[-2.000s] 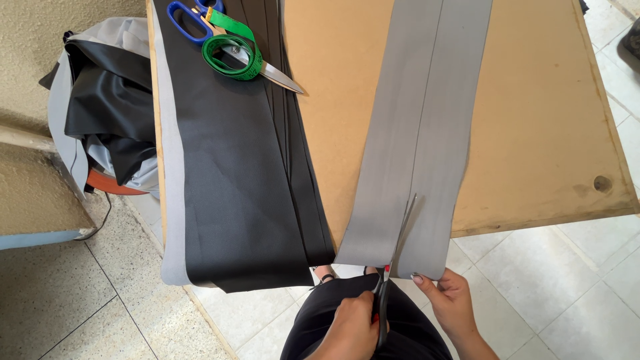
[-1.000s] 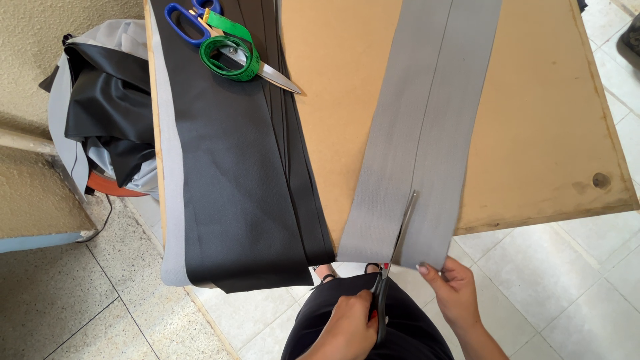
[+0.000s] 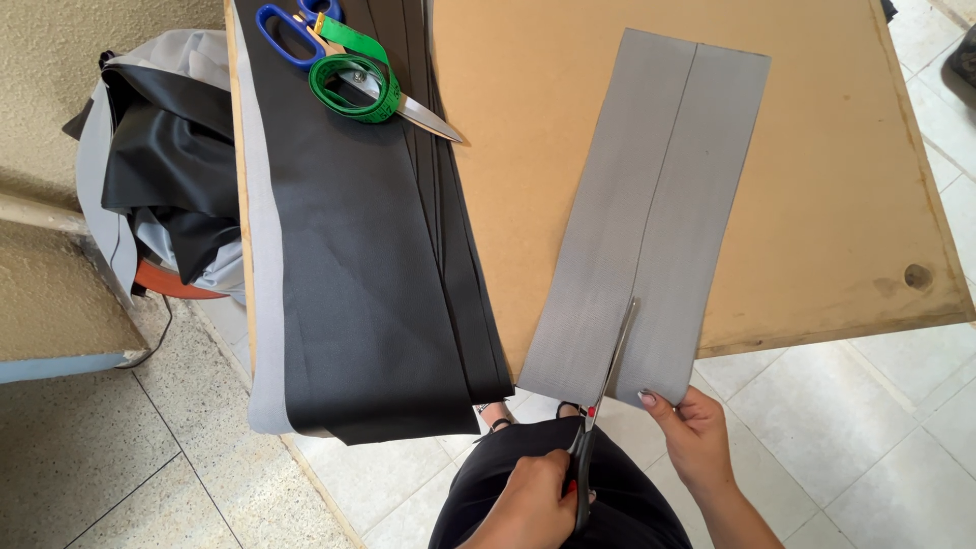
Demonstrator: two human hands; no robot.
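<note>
My left hand [image 3: 534, 492] is closed around the dark handles of scissors [image 3: 585, 457] with a red pivot. Their blades lie in a slit in the near end of a grey leather-like strip [image 3: 690, 198], on a thin dark line that runs to its far edge. The thumb and fingers of my right hand [image 3: 690, 427] pinch the strip's near right corner, just past the table edge. To the left, a stack of long black leather-like strips [image 3: 343, 252] lies over pale grey material [image 3: 265, 305]. Blue-handled scissors [image 3: 293, 38] and a coiled green tape measure [image 3: 354, 114] rest on the stack.
The tan tabletop [image 3: 823, 191] has a dark round mark near its right corner. Left of the table, black and grey material [image 3: 168, 152] is heaped over an orange-red rim [image 3: 175, 280]. A wall corner stands beside it, and a dark cord runs along the floor.
The grey strip has shifted towards me: it ran past the top of the view before, and its far end now shows on the table. My right hand still holds its near corner.
</note>
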